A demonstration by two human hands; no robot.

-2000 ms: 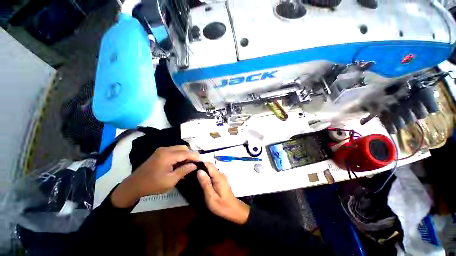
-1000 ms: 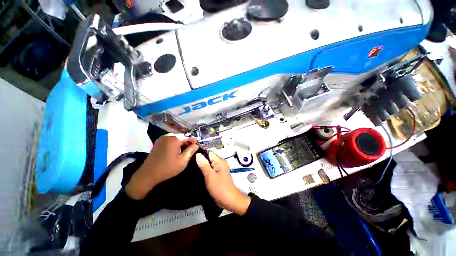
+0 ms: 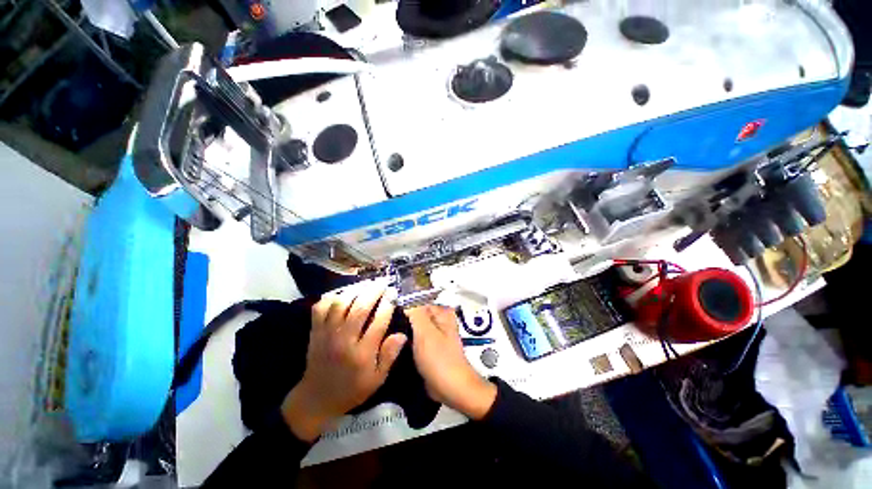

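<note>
The black fabric piece (image 3: 272, 358) lies on the white bed at the left end of the machine head (image 3: 421, 224). My left hand (image 3: 352, 349) lies flat on it, palm down, fingertips close to the presser foot area (image 3: 394, 282). My right hand (image 3: 442, 355) holds the fabric's right edge just beside it, fingers pointing toward the foot. The needle and the fabric edge there are too small and partly covered to make out. A black strip (image 3: 215, 327) runs from the fabric to the left.
A smartphone (image 3: 562, 320), a red cone (image 3: 690, 304), a white disc (image 3: 475, 319), a blue tool (image 3: 476, 341) and a small metal disc (image 3: 490, 357) lie right of my hands. Brown tabs (image 3: 600, 363) are near the front edge. A light-blue cover (image 3: 122, 315) stands left.
Both hands have moved with the fabric toward the presser foot. My left hand has gone from pinching the fabric to lying flat on it. The camera view has shifted.
</note>
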